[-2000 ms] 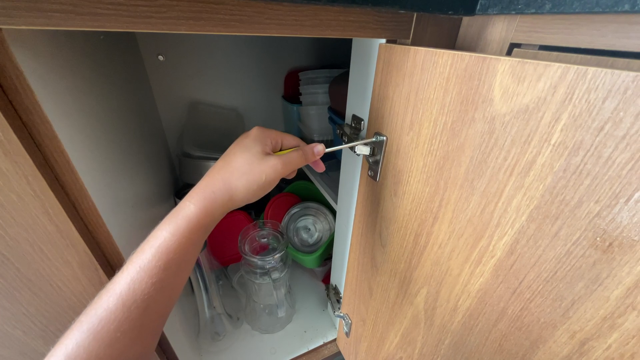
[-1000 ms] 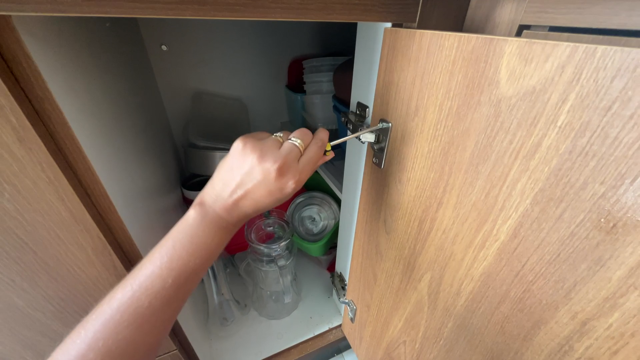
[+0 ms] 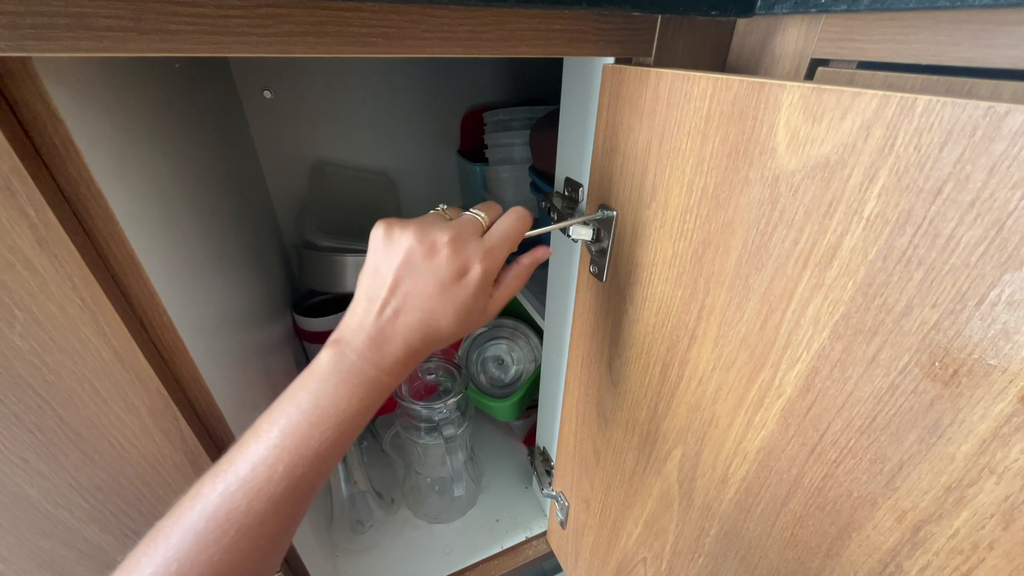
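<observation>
My left hand (image 3: 440, 280), with rings on its fingers, reaches in from the lower left and grips a screwdriver (image 3: 560, 226). The handle is hidden behind my fingers; only the thin metal shaft shows, its tip at the upper screw of the metal hinge plate (image 3: 604, 248) on the wooden cabinet door (image 3: 784, 320). This upper hinge joins the open door to the white side panel (image 3: 578, 144). A lower hinge (image 3: 550, 488) also links door and panel. My right hand is not in view.
Inside the cabinet, a glass jug (image 3: 438, 448) stands near the front. Behind it are a round clear lid (image 3: 501, 357), a green container (image 3: 504, 404) and a lidded metal container (image 3: 332, 264). Stacked plastic tubs (image 3: 512, 144) sit upper right. A wooden panel (image 3: 72, 360) borders the left.
My left hand has turned about the screwdriver, from thumb uppermost two seconds ago to knuckles uppermost, with the thumb now below. The yellow on the screwdriver, visible earlier, is now hidden. The tip remains at the hinge plate.
</observation>
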